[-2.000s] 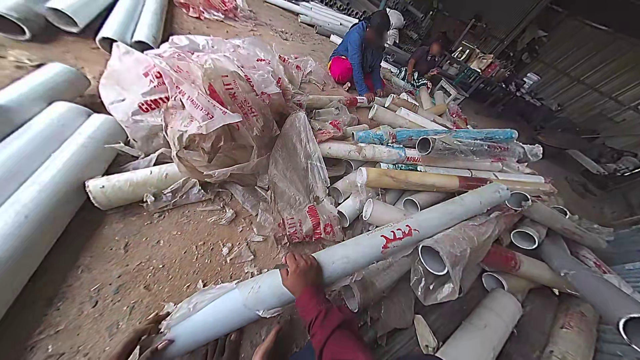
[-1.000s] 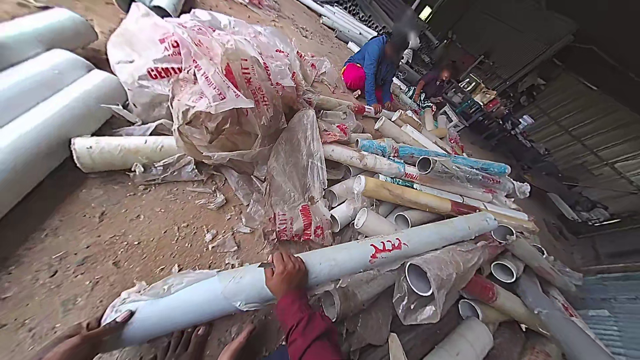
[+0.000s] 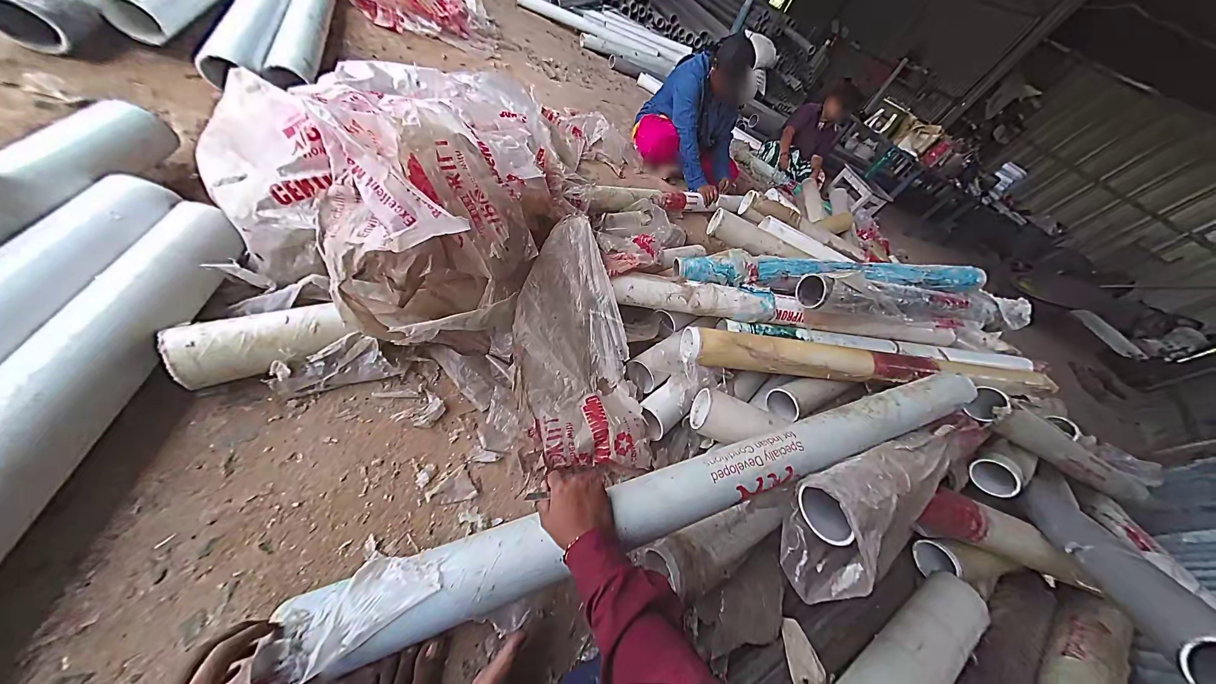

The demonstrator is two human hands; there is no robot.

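Note:
A long pale plastic pipe (image 3: 760, 456) with red marks and print lies slanted across the pile, its lower end towards me. Torn thin plastic film (image 3: 366, 608) clings near that end. My left hand (image 3: 228, 654), partly cut off by the frame edge, is around the lower end of the pipe and its film. My right hand (image 3: 575, 508), in a maroon sleeve, is closed against the pipe's upper side near its middle; a small thin blade-like piece (image 3: 537, 495) sticks out at its fingers. What its palm holds is hidden.
A heap of crumpled printed plastic film (image 3: 427, 190) lies beyond the pipe. Many pipes (image 3: 779, 353) are piled to the right, and large white pipes (image 3: 104, 332) lie left. Two people (image 3: 698, 114) crouch at the far end. Bare toes (image 3: 499, 657) show below the pipe.
The pipe has turned about its length, so print now shows beside the red marks. The film near its lower end now lies across its near face. Both hands remain at the pipe.

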